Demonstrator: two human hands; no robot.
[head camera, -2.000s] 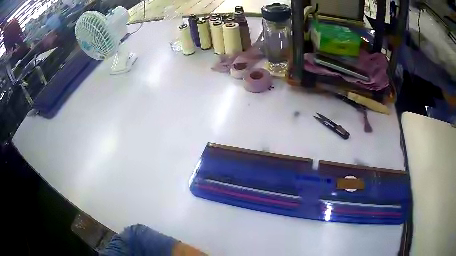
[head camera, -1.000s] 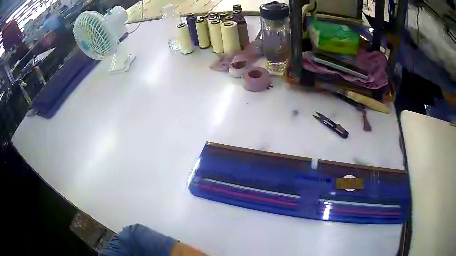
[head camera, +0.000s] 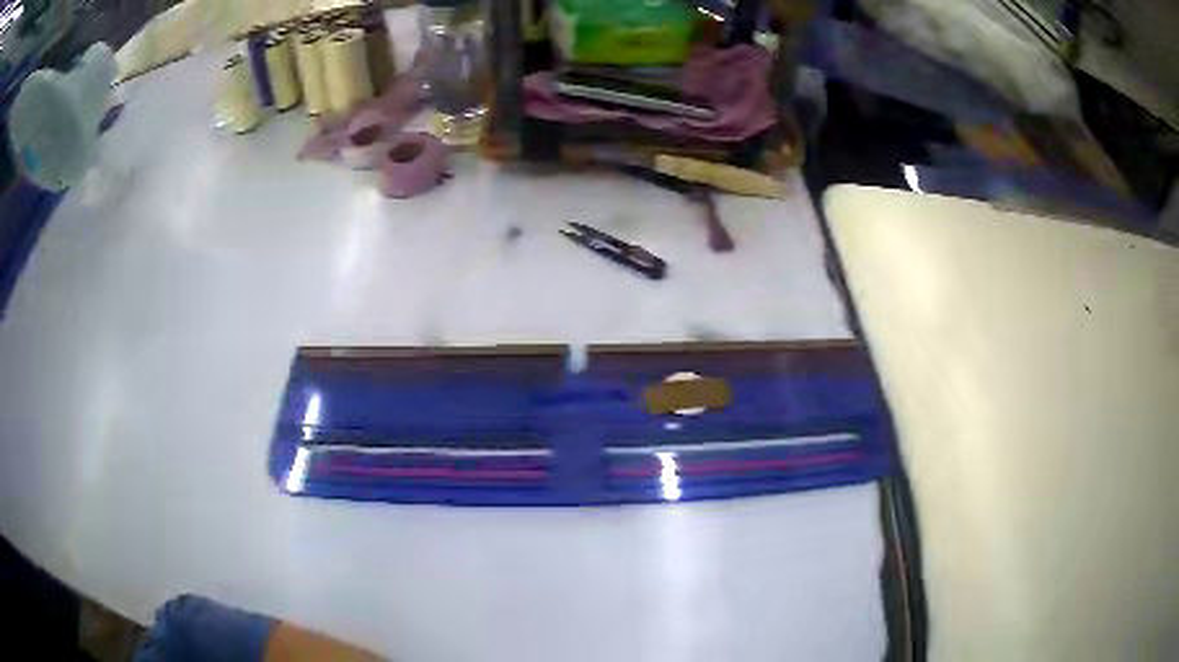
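A long shiny blue sewing template (head camera: 582, 446) lies flat on the white table (head camera: 155, 375). It has a brown strip and a notch on its far edge, pink and white lines along its slots, and a tan patch (head camera: 687, 395) right of the middle. Its right end touches the dark edge beside the cream machine bed (head camera: 1021, 388). Black thread snips (head camera: 614, 248) lie open beyond it. A forearm with a blue sleeve (head camera: 207, 634) is cut off by the bottom edge at the lower left; its hand is out of view. My other hand is not in view.
Pink tape rolls (head camera: 414, 166), thread cones (head camera: 343, 71) and a clear bottle (head camera: 453, 78) stand at the back. A dark rack (head camera: 511, 136) holds a pink cloth (head camera: 737, 91) and a green packet (head camera: 621, 29). A pale wooden handle (head camera: 718, 176) lies before it. A fan (head camera: 58, 117) is far left.
The view has swung to the right, so the table things appear further left and more of the cream bed shows. The template and snips lie as before. Both hands are still out of view.
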